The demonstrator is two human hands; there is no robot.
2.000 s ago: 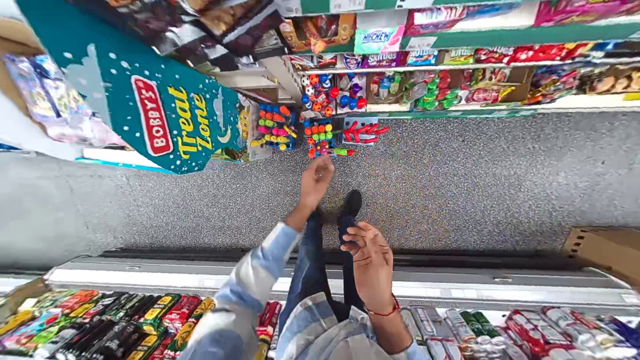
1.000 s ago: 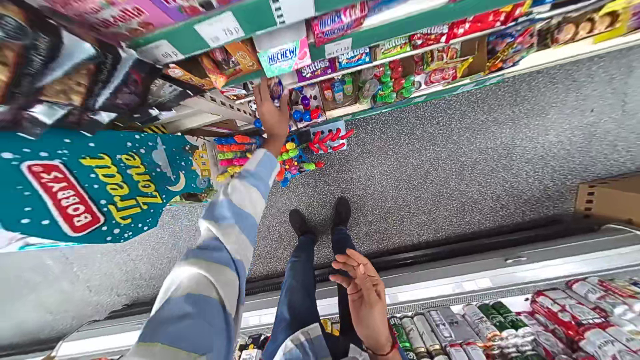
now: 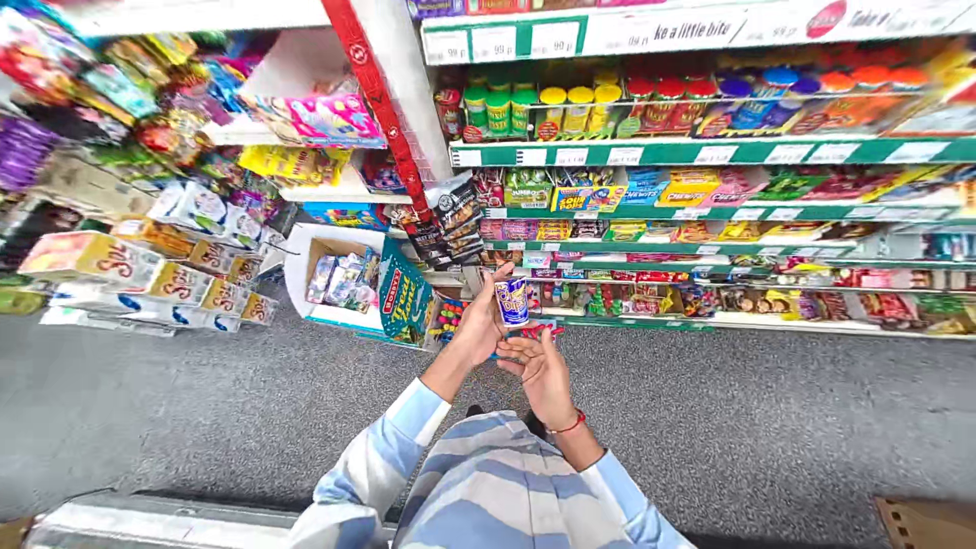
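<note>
A small blue and white candy tub (image 3: 513, 303) with yellow lettering stands out upright in the middle of the head view. My left hand (image 3: 479, 320) grips it from its left side, thumb up at the tub's upper edge. Just below and to the right, my right hand (image 3: 538, 374), with a red band at the wrist, is held with its fingers apart and nothing in it. Its fingertips come close to the tub's base; whether they touch it I cannot tell. Behind the hands, bright-coloured sweets (image 3: 450, 316) sit low by the display box.
Shelves of sweets (image 3: 663, 213) run along the far side. A teal cardboard display box (image 3: 404, 293) stands left of my hands, with stacked drink cartons (image 3: 152, 274) further left. A cardboard box (image 3: 926, 524) lies at the lower right, and a metal ledge (image 3: 175, 526) at the lower left.
My left hand has come back from the low shelf and now holds the candy tub. My right hand has come up beside it. The view has shifted strongly, now showing more shelves.
</note>
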